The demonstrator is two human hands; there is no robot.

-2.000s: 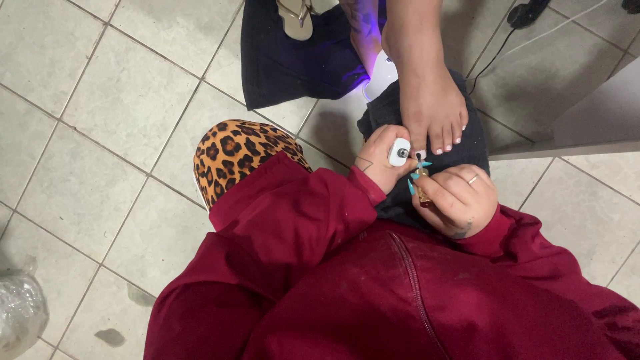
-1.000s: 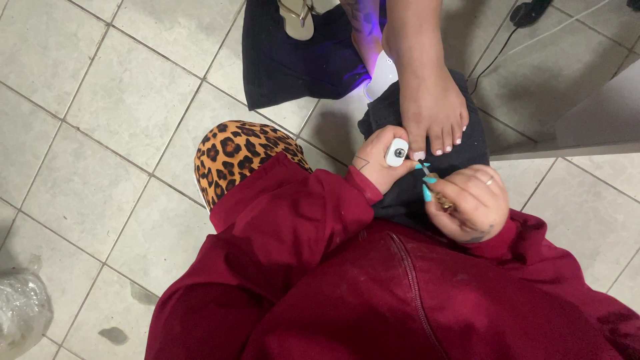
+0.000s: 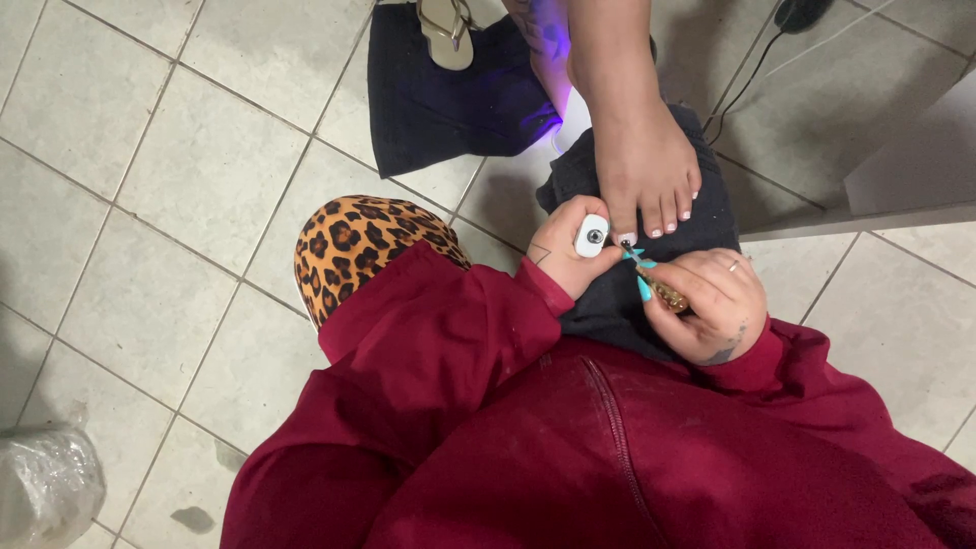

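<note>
In my left hand (image 3: 576,248) is a small white bottle (image 3: 592,235), its dark round opening facing up. The fingers of that hand also touch the big toe of a person's bare foot (image 3: 648,168). My right hand (image 3: 709,301) pinches the gold-coloured handle (image 3: 666,293) of a small brush, whose dark tip (image 3: 627,245) is at the big toenail. White shows on the toenail ends. Under the foot lies a dark cloth (image 3: 709,191) across my lap.
A leopard-print rounded surface (image 3: 347,240) is left of my arm. Beyond it, a flip-flop (image 3: 446,38) rests on a dark towel (image 3: 450,107), near purple light by the other foot. A black cable (image 3: 743,95) runs at right, beside a grey panel (image 3: 915,160). A clear plastic bag (image 3: 49,484) stands lower left.
My right hand was close in at the bottle and toe two seconds ago; it then drew back a little to the right. The left hand keeps the bottle beside the toe.
</note>
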